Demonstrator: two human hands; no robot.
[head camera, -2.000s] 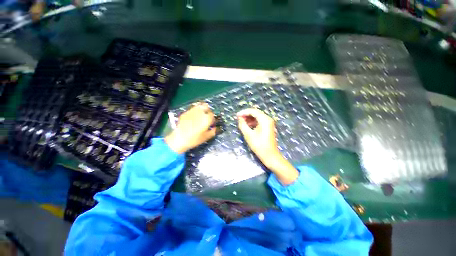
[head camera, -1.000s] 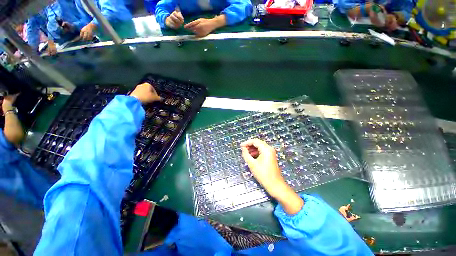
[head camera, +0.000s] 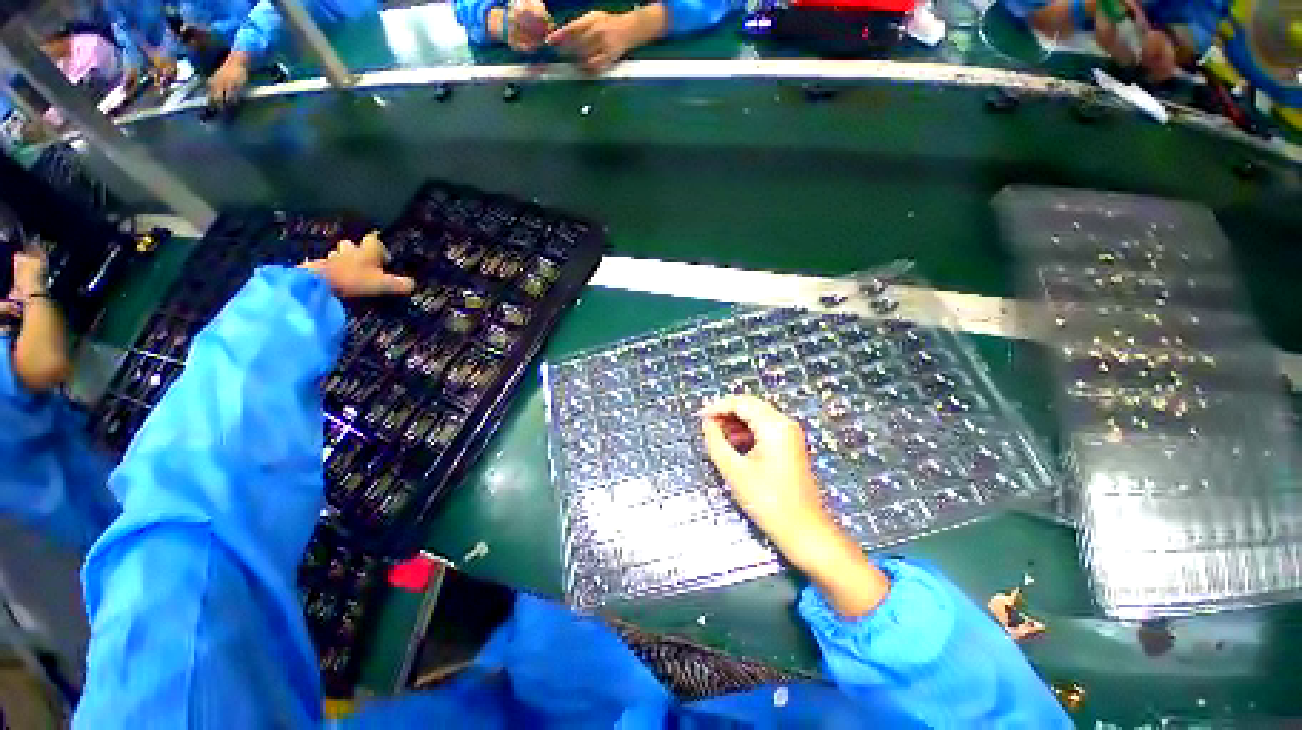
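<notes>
My left hand (head camera: 360, 268) lies over the black blister trays (head camera: 478, 307) at the left, fingers spread, with no part visible in it. Metal-and-black components (head camera: 468, 374) sit in the tray pockets. My right hand (head camera: 771, 464) hovers over the clear blister tray (head camera: 650, 528), thumb and fingertips curled together. A dark reddish spot shows inside the curl; I cannot tell whether it is a part or shadow. The clear tray lies at an angle, with rows of small dark parts (head camera: 914, 371) in its pockets.
The right-hand clear tray (head camera: 1185, 542) holds small gold parts (head camera: 1142, 357). Loose brass-coloured pieces (head camera: 1017, 616) lie beside my right sleeve. A red object (head camera: 414, 573) is at the near bench edge. Other people's hands (head camera: 607, 36) work across the bench; another person's arm (head camera: 40, 335) is at far left.
My left hand has left the place beside my right hand and reached to the black trays; over the last second it shifted left there. My right hand stays over the clear tray.
</notes>
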